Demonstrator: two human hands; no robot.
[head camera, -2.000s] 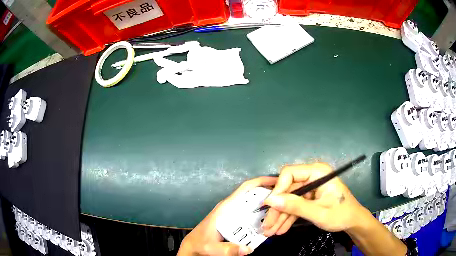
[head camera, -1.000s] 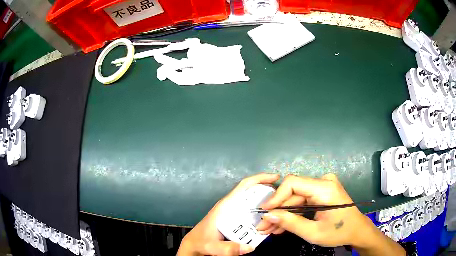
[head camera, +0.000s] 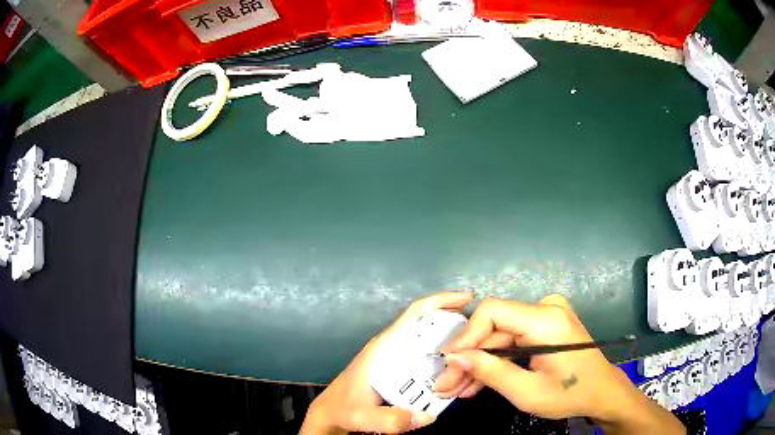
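A white outlet adapter (head camera: 406, 367) with dark slots on its face is held near the bottom centre of the head view. My left hand (head camera: 365, 386) grips it from the left and below. My right hand (head camera: 531, 353) holds a thin black pointed tool (head camera: 565, 347) like a pencil. The tool's tip is at the adapter's face; my fingers partly cover that spot, so I cannot tell if it touches. The tool's rear end points right.
Rows of white adapters (head camera: 670, 293) stand at the right. More adapters (head camera: 28, 246) lie on the black mat (head camera: 89, 255) at left. A tape roll (head camera: 169, 110), crumpled white heap (head camera: 365, 109) and white square pad (head camera: 478, 66) lie below the red crates (head camera: 327, 21).
The black tool has swung from a steep slant to nearly level, and my right hand has turned with it. The adapter stays in my left hand at about the same place.
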